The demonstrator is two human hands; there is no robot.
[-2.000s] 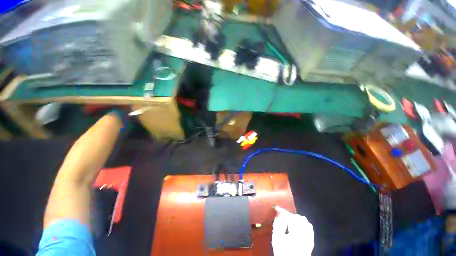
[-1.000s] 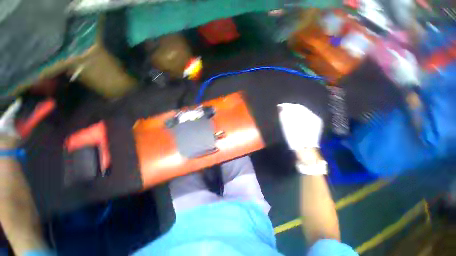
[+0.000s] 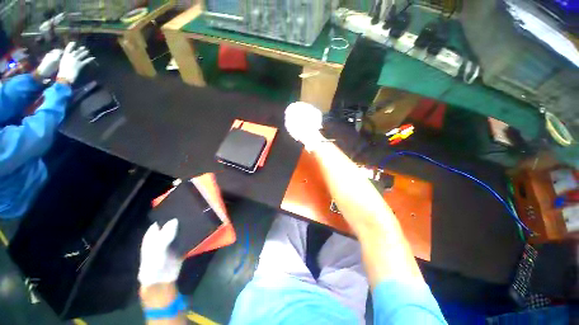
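Observation:
My left hand, in a white glove with a blue wrist band, grips a black set-top box together with a red foam pad, off the bench's front edge. My right hand, also gloved, is curled beyond the jig's left far corner; whether it holds anything is unclear. My right forearm crosses the orange-brown test jig and hides its middle, so I cannot tell if a box sits there. A second black box lies on another red foam pad left of the jig.
Another worker's gloved hands are at far left near a black box. A blue cable curves right to an orange-brown test box. A remote control lies beside it. Green-topped shelves stand behind.
The view has swung left. My left hand now grips a box and pad at the bench's front edge. My right hand has moved from the jig's right side to its far left, forearm across it.

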